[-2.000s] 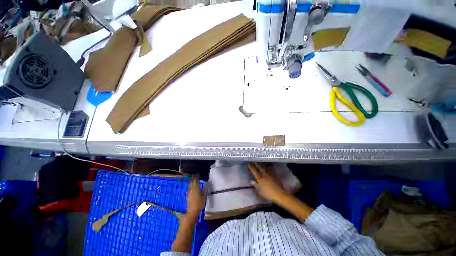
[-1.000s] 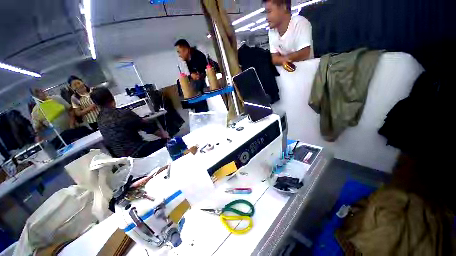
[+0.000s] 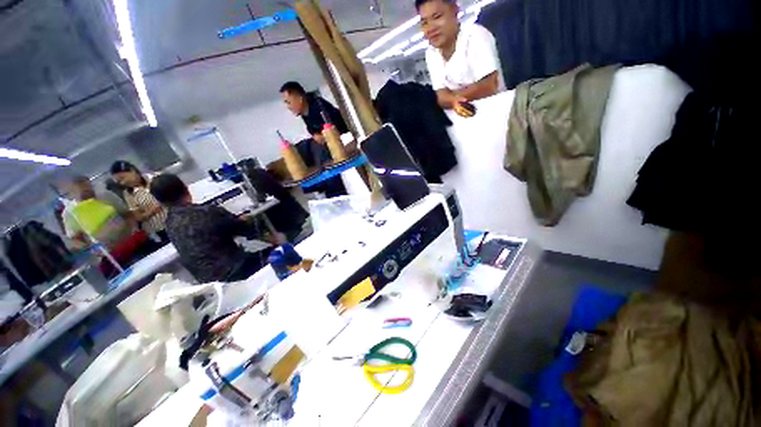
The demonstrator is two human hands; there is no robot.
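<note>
Neither of my hands is in the picture. The lockstitch sewing machine point(image 3: 392, 265), white with a dark panel and round logo, lies slanted across the table in front of me. Its needle end point(image 3: 250, 392) is at the bottom left and blurred. The fabric scissors point(image 3: 389, 365), with one green and one yellow loop, lie on the white table point(image 3: 434, 367). The small pink-blue tool point(image 3: 396, 322) lies beyond them. A round dish holding black items point(image 3: 467, 306) is near the table's right edge. A yellow card point(image 3: 356, 292) is on the machine.
A khaki-brown garment pile point(image 3: 667, 359) sits in a blue crate at right. A person in a white shirt point(image 3: 467, 62) leans on a white partition point(image 3: 638, 167) with garments over it. Thread cones point(image 3: 294, 160) and a black upright slab point(image 3: 395, 165) stand behind the machine. Other workers are at left.
The view has swung up and right from the table and lap, and both hands have left the picture. Since the last earlier frame, the leaning person's face has turned towards me.
</note>
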